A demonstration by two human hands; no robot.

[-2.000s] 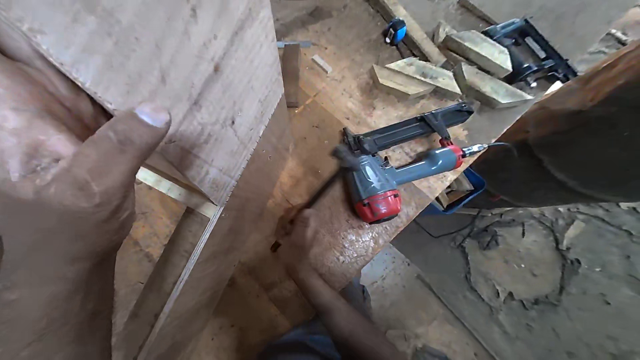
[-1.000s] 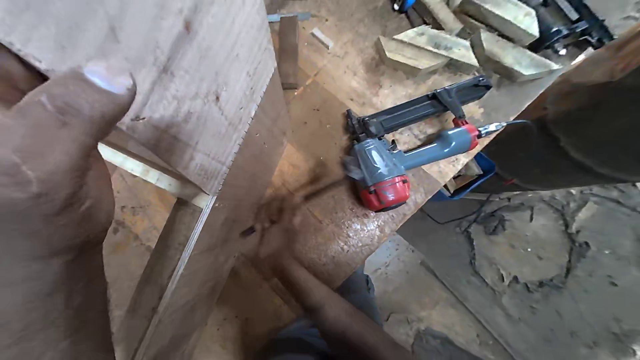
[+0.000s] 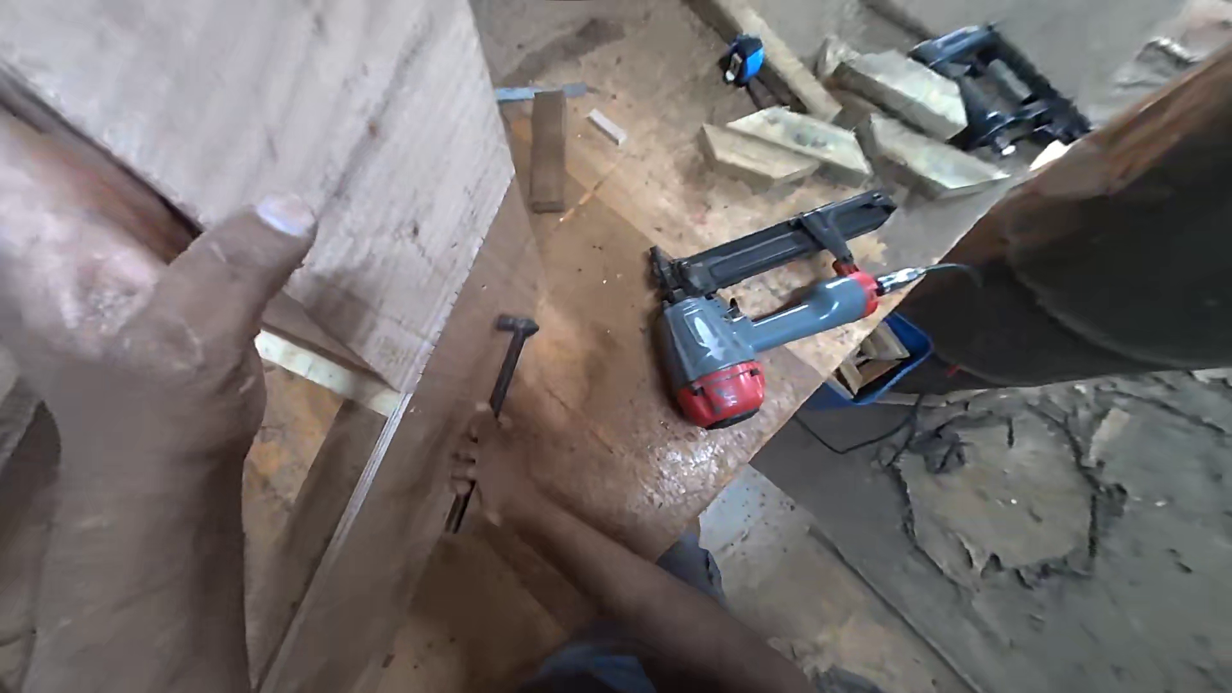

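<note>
Close to the camera at left, my left hand (image 3: 154, 327) grips a plywood panel (image 3: 385, 125), its thumb flat on the panel's face and its fingers mostly hidden. A wooden batten (image 3: 322, 371) shows under the panel, beside a plywood side piece (image 3: 423, 433) with a pale layered edge. My right hand (image 3: 481, 467), lower centre, is closed around the handle of a hammer (image 3: 505, 366); the dark head points up the view, over the side piece's right part. To the right, a grey and red pneumatic nail gun (image 3: 717, 356) lies on the wooden worktop (image 3: 597, 279).
A dark wood strip (image 3: 549, 154), a small offcut (image 3: 606, 127) and a blue tape measure (image 3: 744, 60) lie farther back. Angled wood blocks (image 3: 804, 140) and a second black tool (image 3: 1001, 87) are at upper right. A blue bin (image 3: 890, 371) of offcuts stands past the worktop's edge.
The hammer in my right hand has moved left, away from the nail gun, where its head was two seconds ago. My left hand has stayed on the panel.
</note>
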